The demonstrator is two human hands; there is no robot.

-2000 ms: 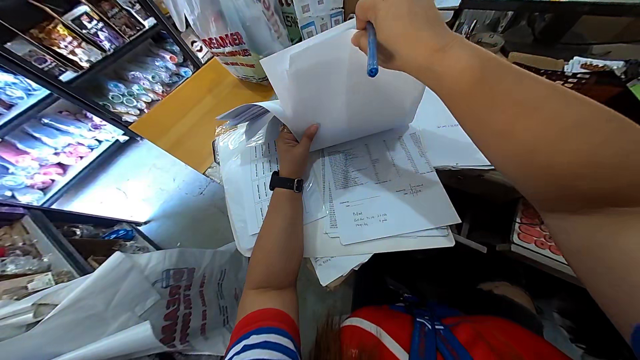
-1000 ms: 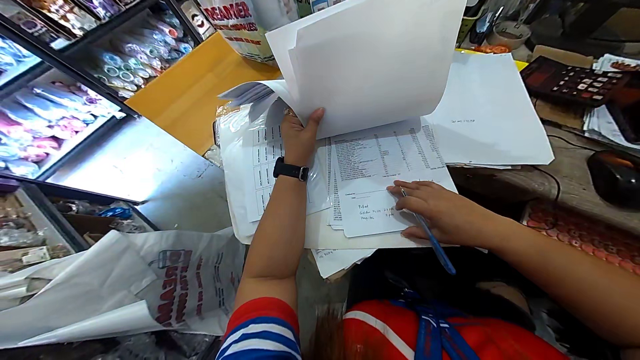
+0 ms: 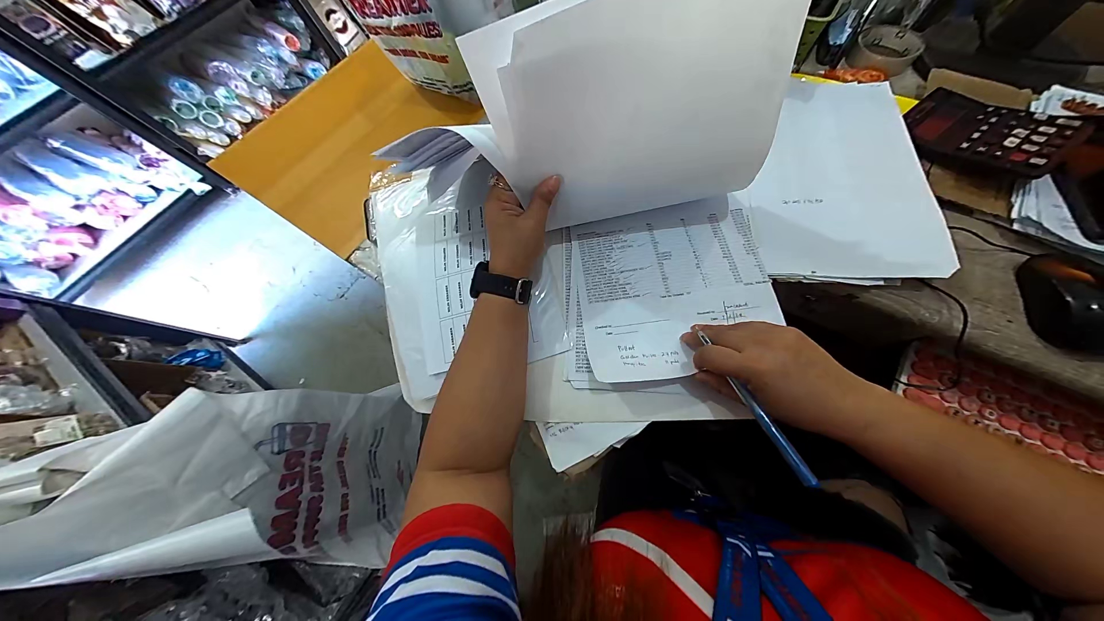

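Note:
My left hand (image 3: 517, 220) holds back a lifted stack of white paper sheets (image 3: 638, 103), its thumb on their lower left edge and its other fingers hidden behind them. A blue pen (image 3: 772, 427) is in my right hand (image 3: 759, 366), tip towards the page and barrel slanting down to the right. That hand rests on the lower right of a printed list sheet (image 3: 664, 267), which bears handwriting near its bottom. Under the sheets lies a pale folder (image 3: 638, 403), with a clear plastic sleeve (image 3: 548, 319) on its left part.
More white sheets (image 3: 854, 190) lie at right, near a black calculator (image 3: 992, 129), a computer mouse (image 3: 1065, 297) and a red-keyed keyboard (image 3: 1000, 401). A roll of tape (image 3: 886, 49) stands behind. At lower left is a large white printed bag (image 3: 216, 474); lit shelves (image 3: 52, 207) stand beyond.
My right hand, up at the top of the lifted sheets two seconds ago, has come down to the list sheet with the pen. My left hand stays at the sheets' lower edge.

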